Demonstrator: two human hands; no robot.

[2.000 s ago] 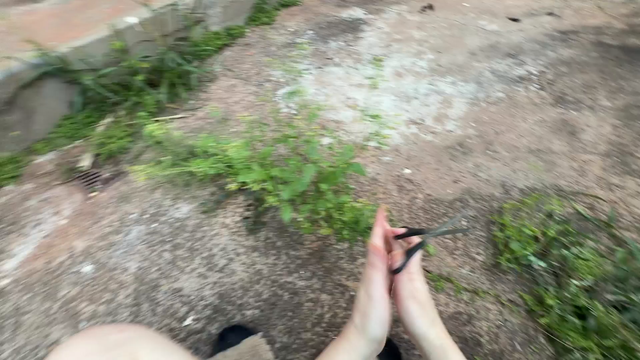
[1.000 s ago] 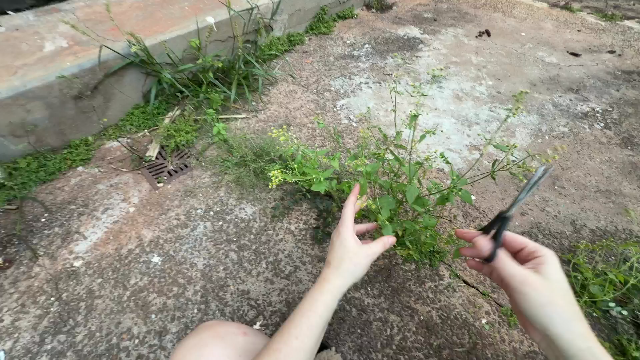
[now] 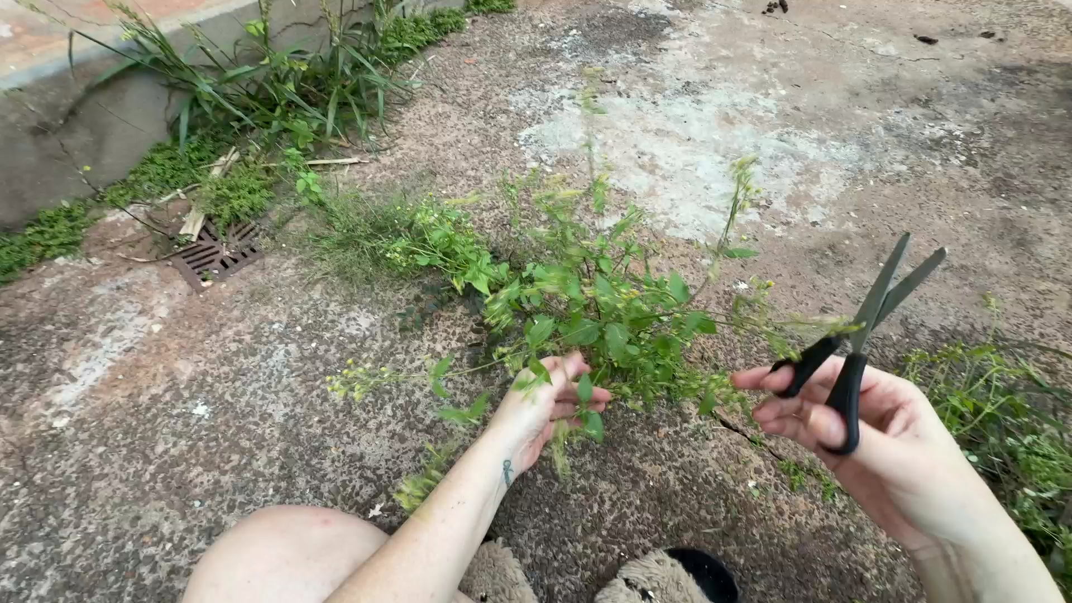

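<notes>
A leafy green weed with small yellow flowers grows from the rough concrete. My left hand reaches in at its near left side, stems and leaves lying across the curled fingers; whether they grip a stem is hard to tell. At the right, my right hand holds scissors with black handles, fingers in the loops. Their metal blades are parted and point up and away, beside a thin flowering stem.
A rusty drain grate lies at the left, near a low concrete curb with tall grass. More weeds grow at the right edge. Fuzzy footwear and a bare knee are at the bottom.
Two seconds ago my hands were together; they are now apart. Since one second ago, my left hand has gone in low among the stems, and the scissor blades have parted.
</notes>
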